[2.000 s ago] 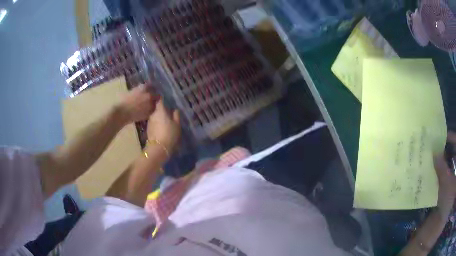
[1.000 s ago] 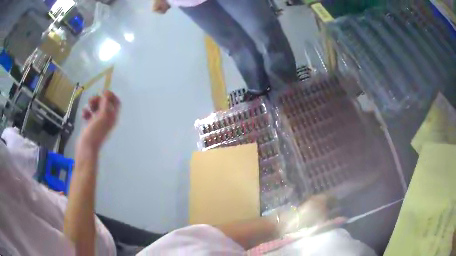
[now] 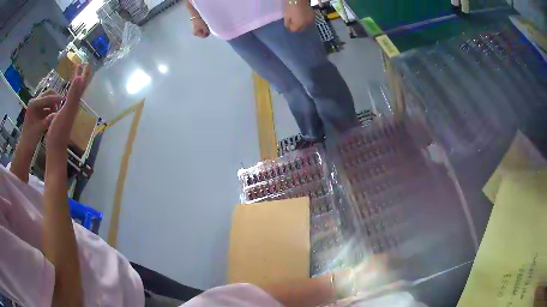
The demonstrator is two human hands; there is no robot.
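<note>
My left hand [image 3: 375,268], with a bracelet at the wrist, is at the bottom, right of centre, over the near end of the trays. It is blurred by a bright haze, and its fingers and any hold are unclear. My right hand is not in view. Clear trays [image 3: 282,174] with rows of small dark and red wired parts lie low in front. More trays [image 3: 384,180] stand beside them, blurred. A plain tan cardboard sheet [image 3: 270,240] covers part of the left tray. A handwritten yellow paper slip [image 3: 510,246] is at the right edge.
A person [image 3: 294,66] in pink top and jeans stands beyond the trays. At left, another person's two raised hands [image 3: 71,96] are bare. Stacked clear trays [image 3: 468,96] are at upper right by a green surface [image 3: 399,15]. Yellow tape [image 3: 127,168] marks the grey floor.
The view has swung left. My left hand, earlier touching the neighbour's hand, now shows apart from it at the bottom. The neighbour's hands are raised at left. My right hand has left the view.
</note>
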